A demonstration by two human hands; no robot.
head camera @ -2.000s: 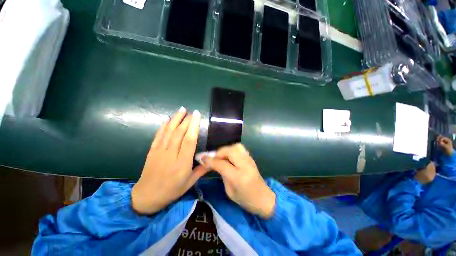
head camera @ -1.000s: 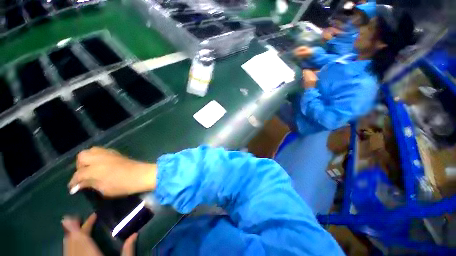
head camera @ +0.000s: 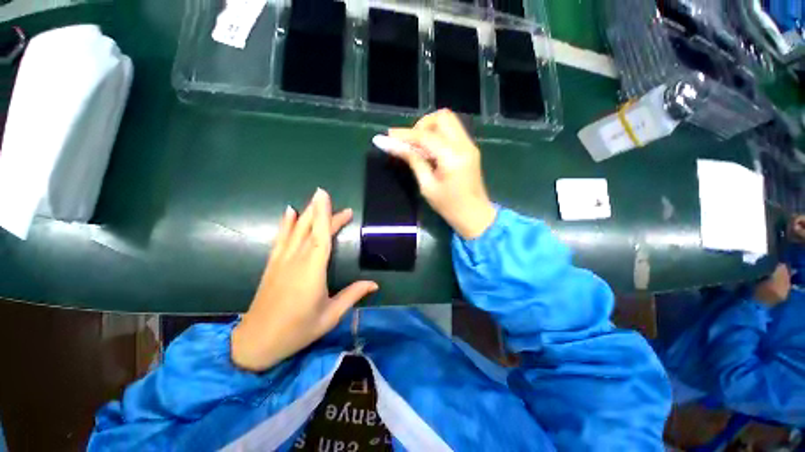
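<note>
A glossy black phone screen (head camera: 389,207) lies flat on the dark-green bench, with a bright light line across its lower part. My right hand (head camera: 443,168) is over the screen's top end, its fingertips pinching a small white wipe (head camera: 391,145) at the top edge. My left hand (head camera: 300,275) lies open left of the screen, fingers spread and empty; its thumb is near the screen's lower left corner. My right hand hides the screen's top right part.
A clear blister tray (head camera: 229,94) with black screens stands beyond. A white film stack (head camera: 66,124) is at left. At right are a bottle with a yellow band (head camera: 628,124), a white card (head camera: 583,199), a paper sheet (head camera: 732,207), stacked trays (head camera: 653,53) and another worker's sleeve (head camera: 750,353).
The view swung right and came back. My right hand with the wipe has moved from the screen's near end to its far end. My left hand's thumb is now spread away from the wipe.
</note>
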